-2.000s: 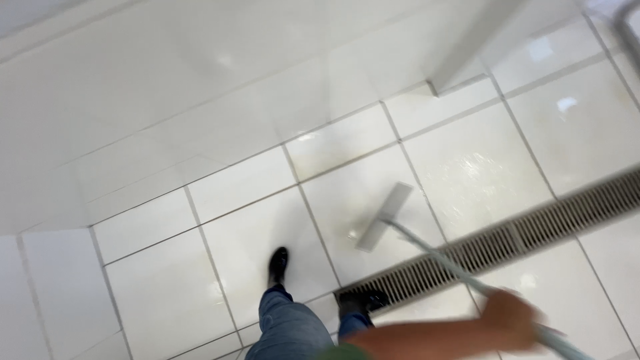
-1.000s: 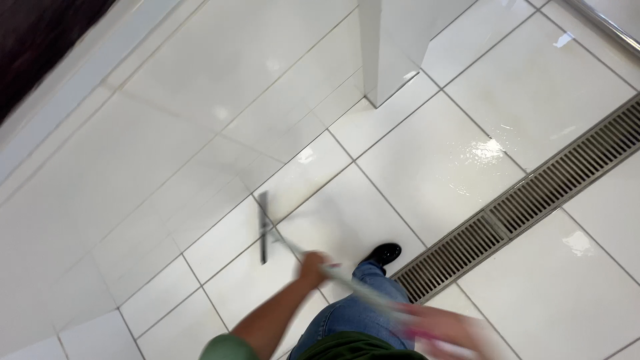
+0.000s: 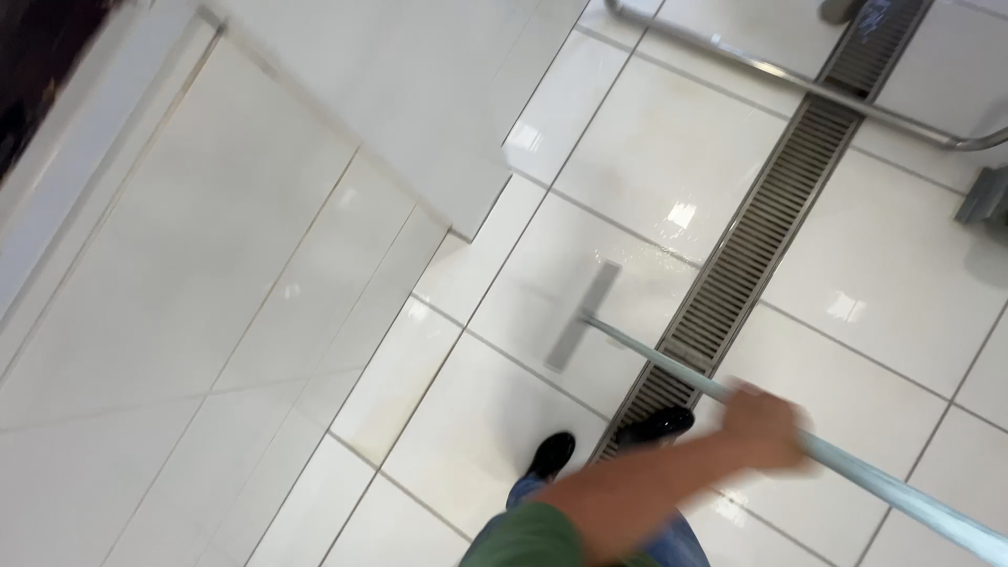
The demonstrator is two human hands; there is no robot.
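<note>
My left hand [image 3: 764, 425], blurred by motion, is closed around the pale metal pole [image 3: 882, 476] of a floor squeegee. My bare forearm crosses in front of my legs from a green sleeve. The squeegee's wide grey head [image 3: 568, 340] is blurred over a white floor tile [image 3: 512, 291], left of the drain grate and ahead of my feet. Beyond my left hand the pole runs out of the frame at the lower right. My right hand is outside the view.
A slotted metal floor drain [image 3: 744, 252] runs diagonally past my black boots [image 3: 554, 453]. A bent metal tube rail [image 3: 756, 67] crosses above it. White tiled wall [image 3: 260, 236] with a projecting corner stands at left. A grey object [image 3: 984, 197], partly cut off, is at the right edge. Wet tiles glisten.
The squeegee head has moved away from the wall base, toward the drain. My left hand has swung right with the pole. My right hand, blurred in view one second ago, has left the frame. The view has turned.
</note>
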